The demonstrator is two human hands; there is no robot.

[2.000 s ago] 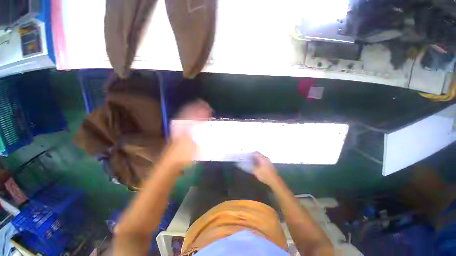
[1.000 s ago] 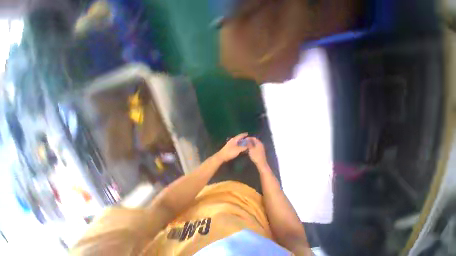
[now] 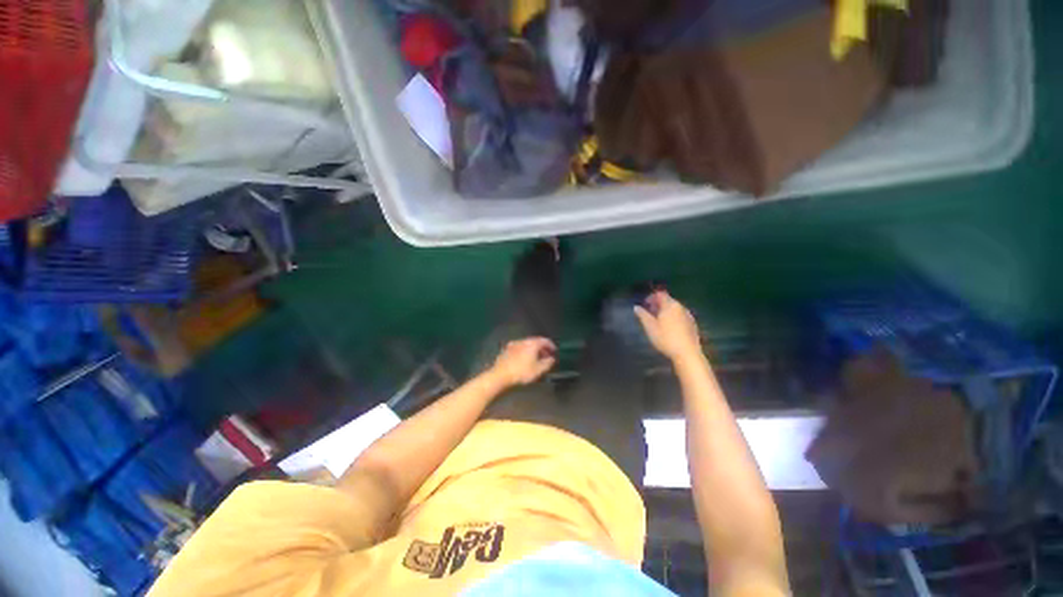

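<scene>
My right hand (image 3: 670,324) is in front of my legs, its fingertips pinched on a small, blurred dark blue-grey piece (image 3: 625,315) that looks like fabric. My left hand (image 3: 525,362) is lower and to the left, fingers curled, with nothing visible in it. The hands are apart. Beyond them stands a large grey-white tub (image 3: 408,222). It holds brown fabric bundles (image 3: 804,99), crumpled dark blue-grey fabric (image 3: 513,152), yellow ties and a white paper piece.
A white bench (image 3: 740,452) is at my right, with a blue crate (image 3: 933,327) and brown fabric (image 3: 898,443) beyond it. Blue crates (image 3: 105,251) and a red crate (image 3: 41,105) are at the left. A white board (image 3: 350,441) lies lower left. The floor is green.
The view has turned from the bench and white table to the tub, which now lies straight ahead. My hands, together around the small grey piece a second ago, are now apart.
</scene>
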